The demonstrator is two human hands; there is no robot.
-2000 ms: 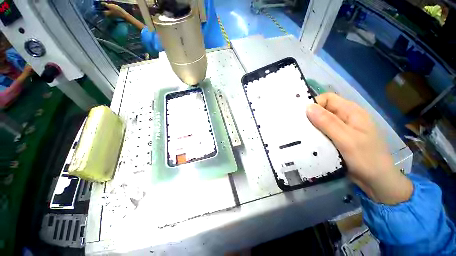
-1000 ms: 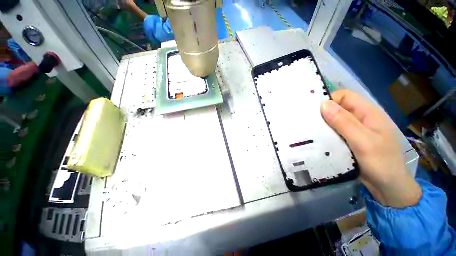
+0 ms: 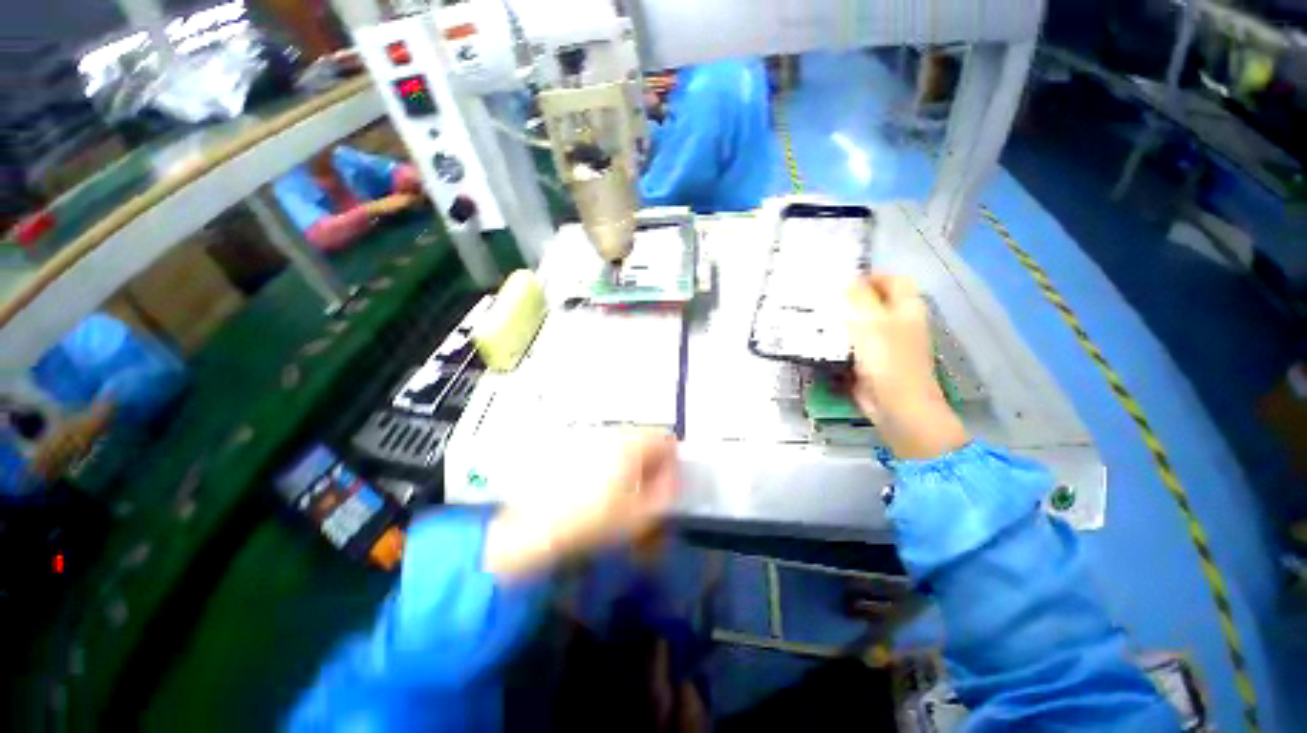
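My right hand [image 3: 892, 344] holds a phone frame [image 3: 814, 284] by its right edge, above the right side of the machine table. A green fixture [image 3: 846, 401] shows partly beneath the frame and my hand. My left hand [image 3: 609, 501] is blurred at the table's front edge; whether it holds anything cannot be told. The other green fixture [image 3: 671, 258] sits at the back left of the table under the dispensing head [image 3: 602, 186], whose nozzle is over its left part.
A yellow block [image 3: 512, 321] stands at the left table edge, beside slotted plates [image 3: 406, 437] and a teach pendant [image 3: 338, 501]. A control panel [image 3: 437, 136] stands behind. A person in blue [image 3: 712, 136] is behind the machine; others are at the left.
The view has pulled back and shifted. My left hand has come in at the front. The left fixture went back under the dispensing head. My right hand still holds the phone frame.
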